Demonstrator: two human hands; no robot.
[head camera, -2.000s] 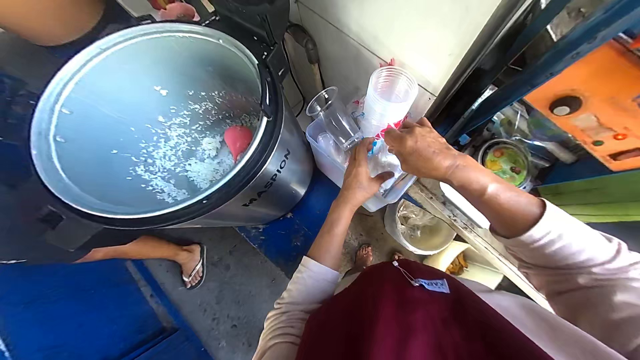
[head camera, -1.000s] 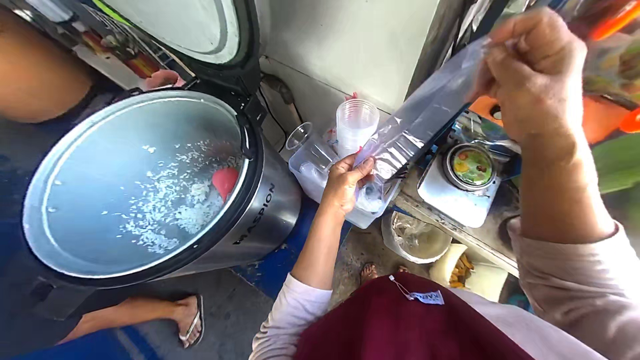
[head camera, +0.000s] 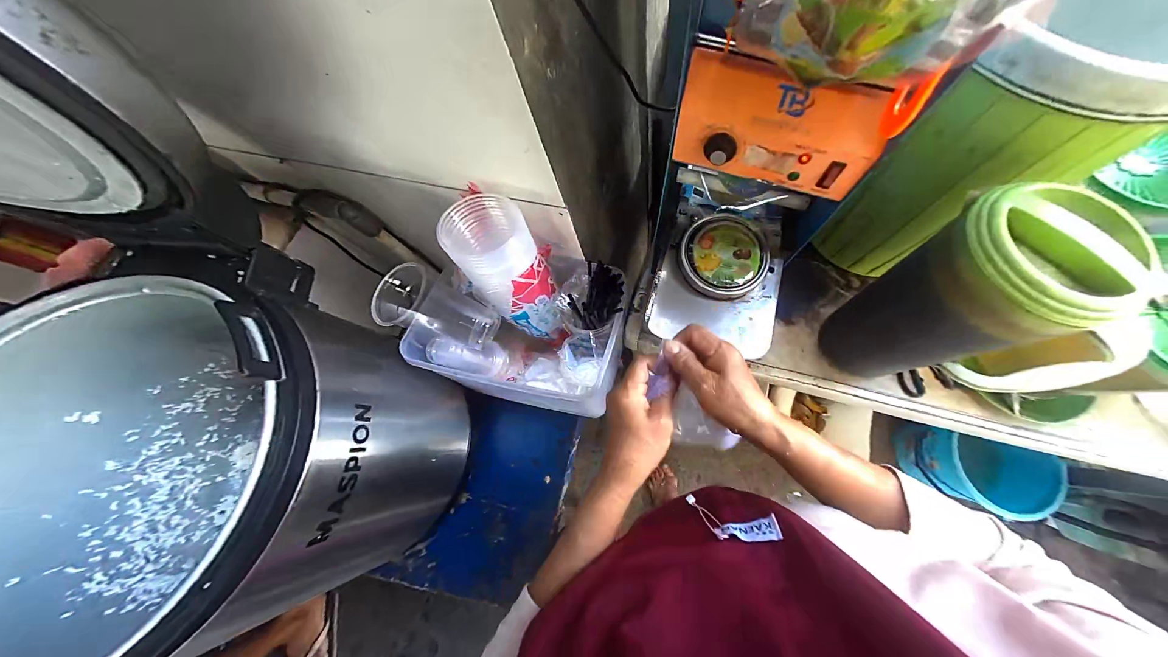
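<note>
My left hand (head camera: 639, 415) and my right hand (head camera: 721, 379) are close together at the middle of the view, both pinching the upper edge of a clear plastic bag (head camera: 695, 427) that hangs between and below them. Just beyond my right hand, the metal plate of a cup sealing machine (head camera: 766, 132) holds a ring with a printed film over it. Left of my hands, a clear plastic bin (head camera: 511, 388) holds stacked plastic cups (head camera: 484, 242), a patterned red and blue cup and black straws (head camera: 598, 297).
A large steel container (head camera: 365, 456) with white bits in its liquid stands at the left, its lid raised. On the counter at the right are a green-lidded jug (head camera: 1049, 255) and a green tub (head camera: 922, 173). Blue buckets (head camera: 1004, 465) stand below; another person's leg shows at lower left.
My right hand has come down from its raised position at the right to meet my left hand, and the stretched plastic now hangs as a bag. The view has swung to the right.
</note>
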